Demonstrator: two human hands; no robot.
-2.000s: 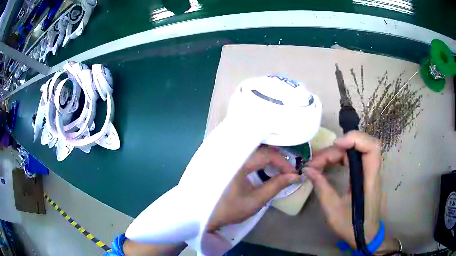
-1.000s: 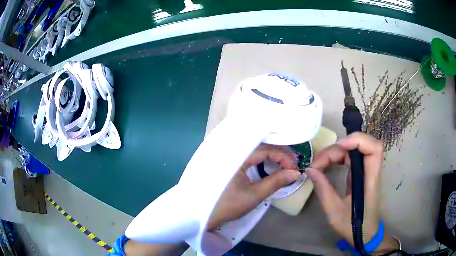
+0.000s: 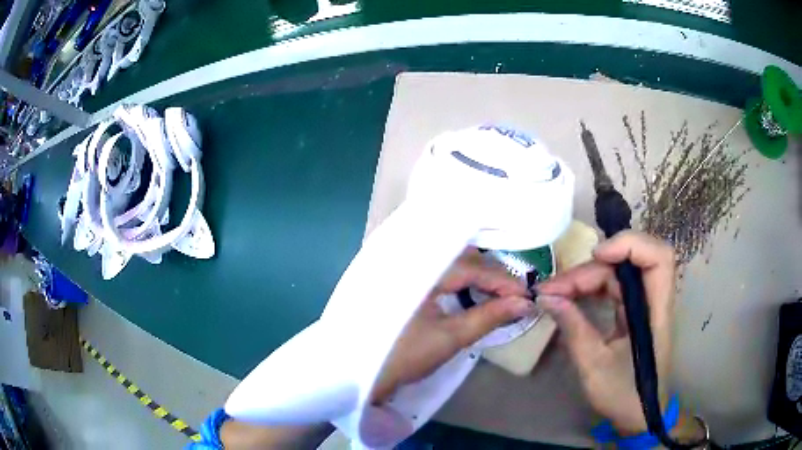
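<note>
A white headphone (image 3: 352, 290) lies across the beige mat, its closed ear cup (image 3: 492, 189) upward. The open cup below shows a green circuit board (image 3: 533, 261) and sits on a cream jig (image 3: 526, 352). My left hand (image 3: 448, 321) reaches under the band and pinches something tiny and dark at the open cup. My right hand (image 3: 616, 325) holds the black soldering iron (image 3: 635, 325), tip pointing up and away, while its thumb and forefinger meet the left fingertips at the same tiny dark part. The part is mostly hidden by the fingers.
A heap of thin brownish strands (image 3: 695, 189) lies right of the iron. A green solder spool (image 3: 774, 112) stands at the upper right. A black box (image 3: 788, 365) is at the right edge. Nested white headphones (image 3: 141, 189) lie on the green bench at left. A pale rail (image 3: 352, 51) runs behind.
The soldering iron has tilted, its tip swinging left. The headphone and view have shifted slightly. Both hands stay together at the open cup, fingertips still pinched.
</note>
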